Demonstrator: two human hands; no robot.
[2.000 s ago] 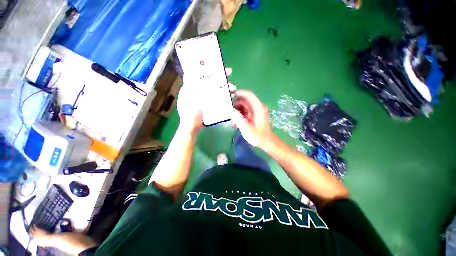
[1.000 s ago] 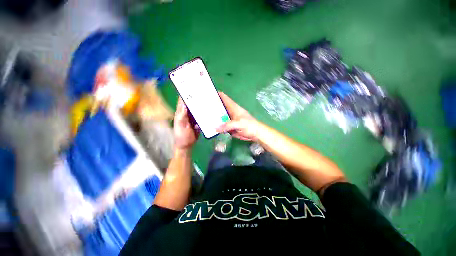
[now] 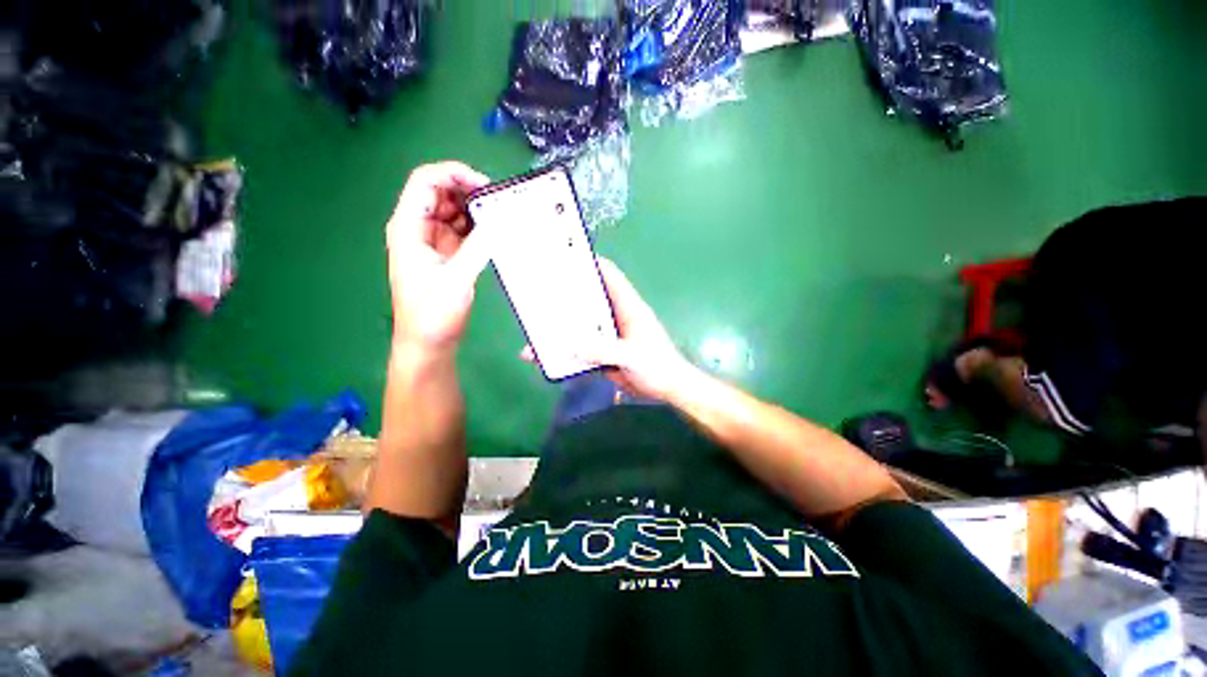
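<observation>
A smartphone [image 3: 545, 271] with a bright white screen is tilted in front of my chest. My right hand [image 3: 638, 341] is shut on its lower right side, with a fingertip showing past the lower left edge. My left hand [image 3: 434, 258] is at the phone's upper left edge, fingers curled and apart, thumb by the screen; glare hides whether it touches.
Dark polybagged garments [image 3: 563, 79] lie on the green floor [image 3: 794, 199] ahead. Dark wrapped stock [image 3: 80, 251] stands left. A seated person [image 3: 1125, 318] is at right by a red stool [image 3: 982, 298]. Behind me are blue bags [image 3: 199, 496] and a label printer [image 3: 1125, 628].
The view has turned; the table is now along the bottom and the garments are ahead. My left hand has moved up to the phone's upper left. My right hand still holds the phone.
</observation>
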